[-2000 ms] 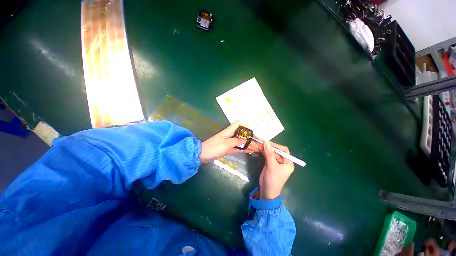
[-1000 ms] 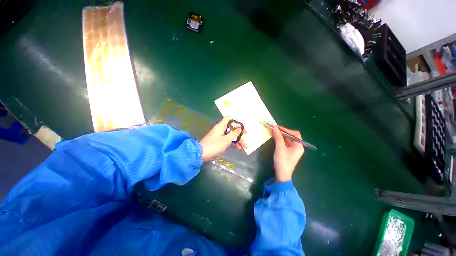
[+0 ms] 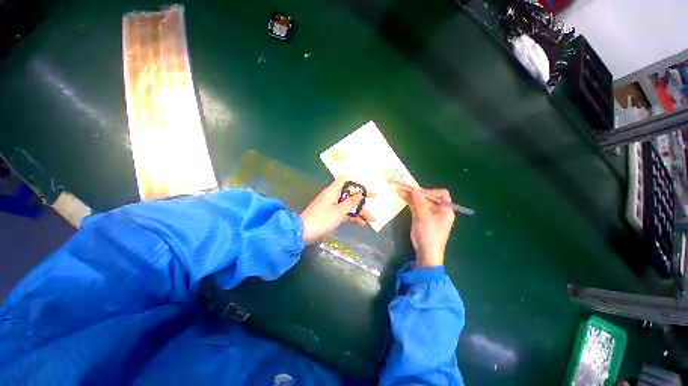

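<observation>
My left hand (image 3: 328, 211) holds a small black electronic module (image 3: 352, 197) over the lower left part of a pale release-paper sheet (image 3: 368, 157). My right hand (image 3: 432, 221) holds a thin tweezers-like tool (image 3: 450, 203). The tool points left, with its tip at the right part of the sheet near small yellowish marks. Whether a small piece is at the tip is too small to tell. A translucent sheet with yellow marks (image 3: 275, 175) lies partly hidden under my left hand and sleeve.
A long orange-striped glossy strip pack (image 3: 166, 105) lies at left on the green surface (image 3: 483, 136). Another black module (image 3: 280, 26) lies at the far side. A green tray (image 3: 620, 347) is at lower right. A metal-framed shelf (image 3: 641, 134) and a black plastic bag (image 3: 532, 19) are at right.
My right hand and tool have moved from the module to the paper sheet. My left hand has moved slightly left, with the module turned. The far module lies further left in view.
</observation>
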